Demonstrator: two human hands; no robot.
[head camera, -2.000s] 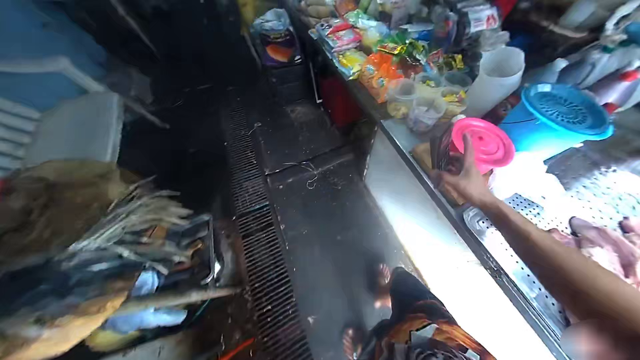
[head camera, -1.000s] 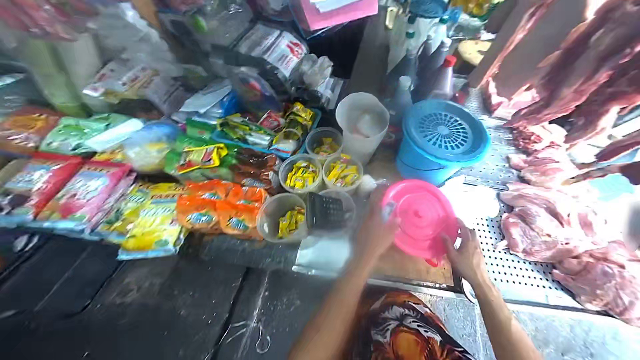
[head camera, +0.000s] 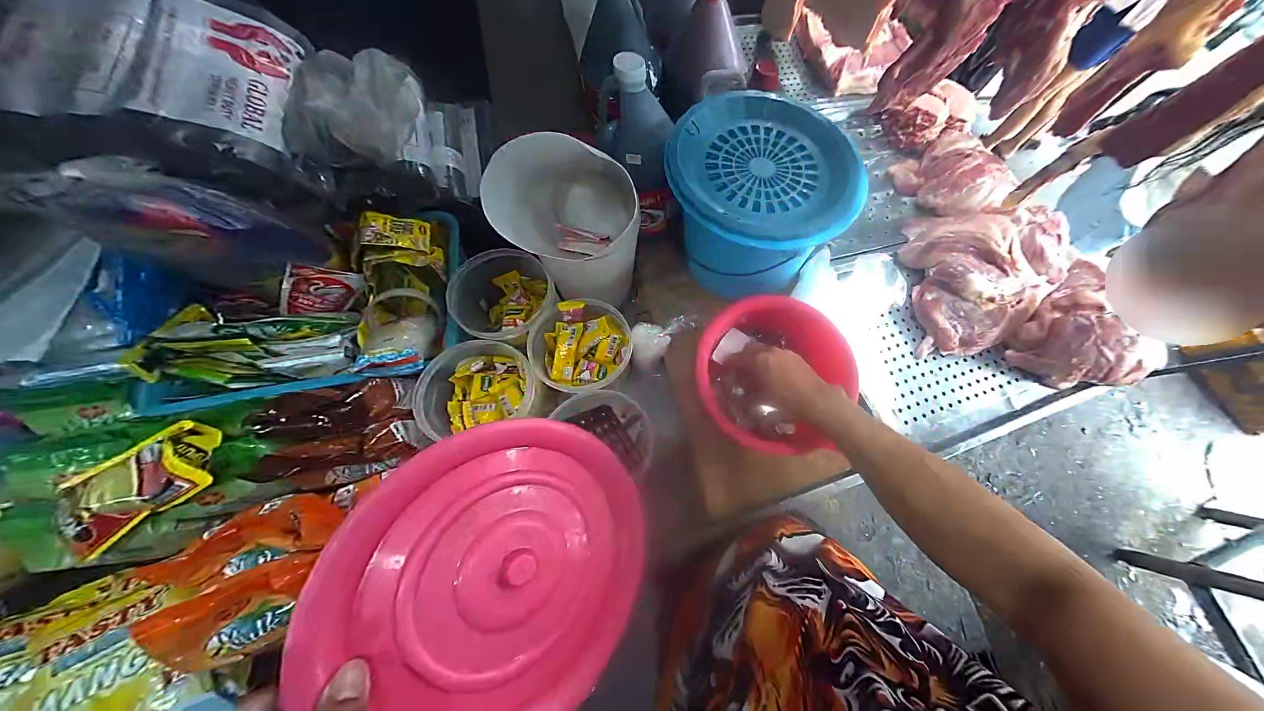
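Note:
My left hand (head camera: 341, 689) grips the edge of a round pink plastic lid (head camera: 474, 573), held tilted at the lower middle, with its knobbed face towards me. My right hand (head camera: 775, 380) reaches down into a pink plastic tub (head camera: 842, 360) on a brown board (head camera: 726, 474). Clear plastic and something shiny show in the tub around the fingers; whether they hold anything cannot be told. Behind the tub stands a blue bucket (head camera: 750, 257) with a slotted blue lid (head camera: 760, 168).
Left of the tub are a white container (head camera: 617, 262) and several clear cups (head camera: 434, 395) with yellow sachets. Packaged goods (head camera: 247, 553) cover the left side. Raw meat (head camera: 968, 286) lies on a perforated metal tray (head camera: 918, 390) at right, under hanging meat (head camera: 953, 39). Dark bottles (head camera: 637, 128) stand behind.
The pink lid, on the tub between both hands one second ago, is off and held to the left by my left hand. My right hand has gone into the tub.

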